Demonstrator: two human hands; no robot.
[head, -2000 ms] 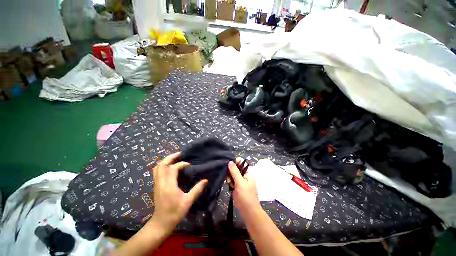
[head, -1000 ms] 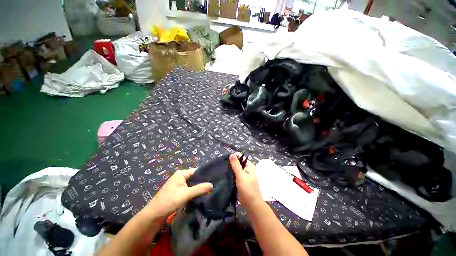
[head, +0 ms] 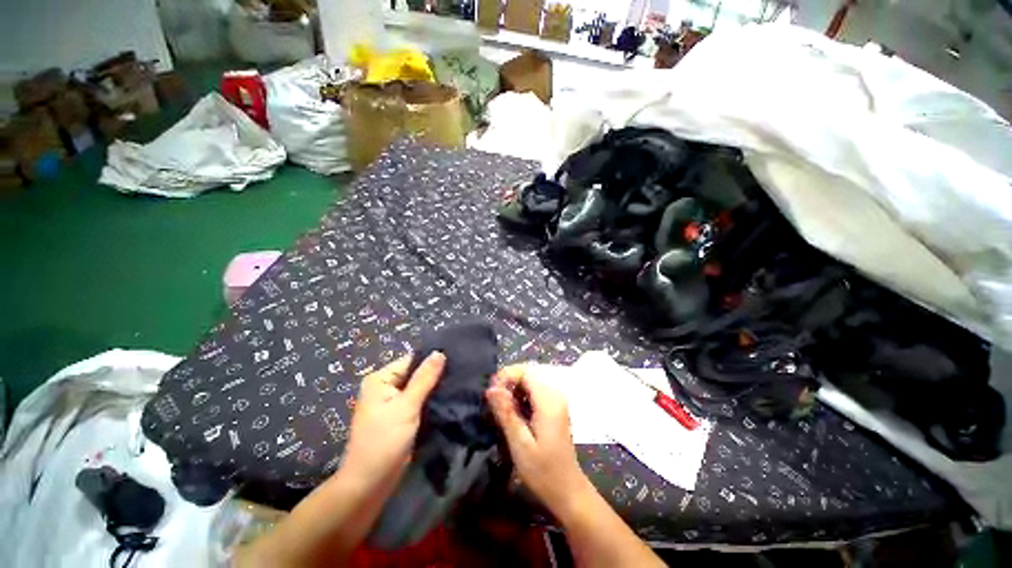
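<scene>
A dark plush bag (head: pixel 427 494) hangs between my hands at the near edge of the table, above my red-clothed lap. Its upper part is plain black cloth and its lower part is grey. My left hand (head: pixel 388 427) grips the black cloth from the left, thumb on top. My right hand (head: pixel 535 427) is at the right edge of the cloth, thumb and fingertips close together at it. Whether my right hand also holds a small tool is not visible.
A heap of black-grey bags (head: pixel 677 255) lies at the right under white sheeting (head: pixel 877 122). White paper sheets (head: pixel 666 449) with a red stick (head: pixel 676 411) lie right of my hands. A white sack (head: pixel 67 422) with a dark bundle (head: pixel 131 503) is at lower left.
The bag has turned more upright, with the black cloth now standing up between my hands. My left hand has moved up its side. My right hand has shifted slightly left and down.
</scene>
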